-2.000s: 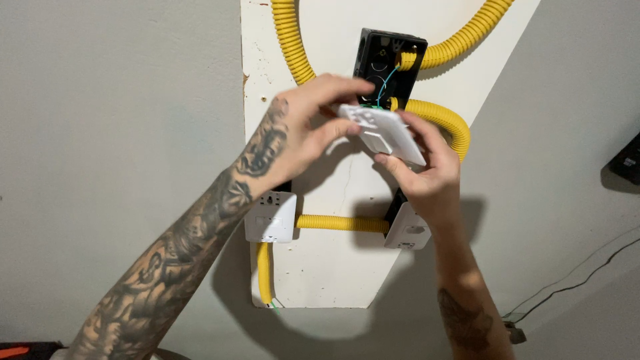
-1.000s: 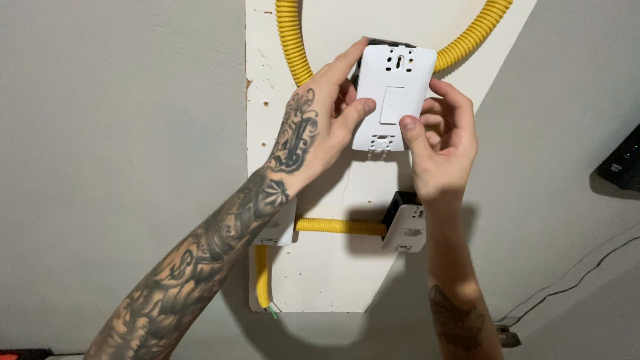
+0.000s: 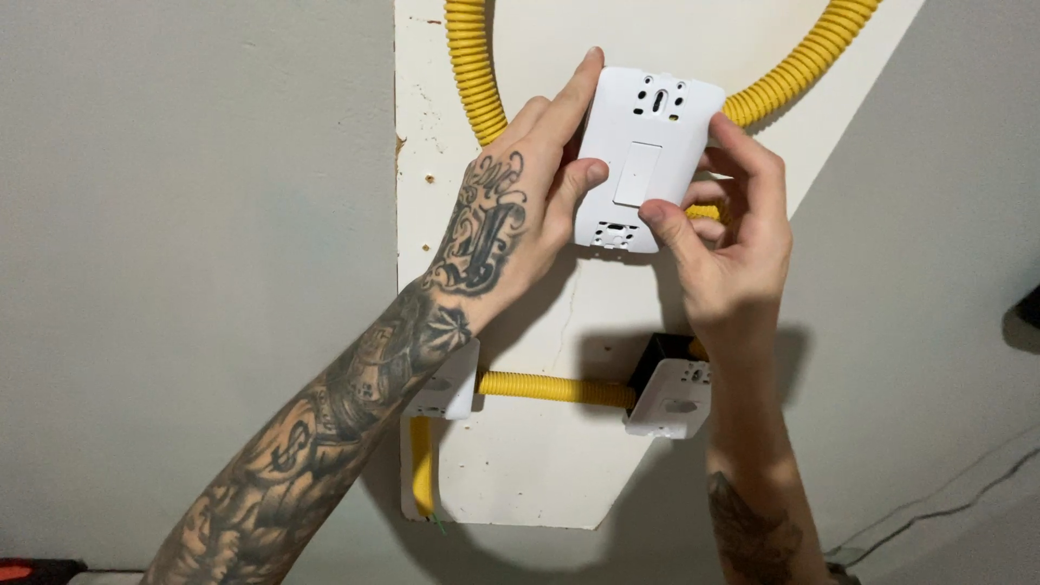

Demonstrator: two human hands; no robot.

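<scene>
A white plastic wall switch plate (image 3: 597,175) with a rectangular rocker in its middle is held between both hands, its front facing me and slightly tilted. My left hand (image 3: 536,171) grips its left edge, thumb on the front face and fingers along the side. My right hand (image 3: 727,211) holds the right edge, thumb near the lower right of the rocker and index finger at the upper right corner. The plate hides the black electrical box behind it, and no wires show there.
Yellow corrugated conduit (image 3: 556,388) runs between two lower boxes with white outlet plates, one (image 3: 670,398) at right, one (image 3: 455,386) partly behind my left forearm. More conduit (image 3: 796,69) curves above. All this sits on a white board (image 3: 520,479). A dark cable (image 3: 959,512) lies lower right.
Two seconds ago the plate was tilted away from the black box, with wires visible behind it. Now it faces me and covers the box. Both hands have stayed on it.
</scene>
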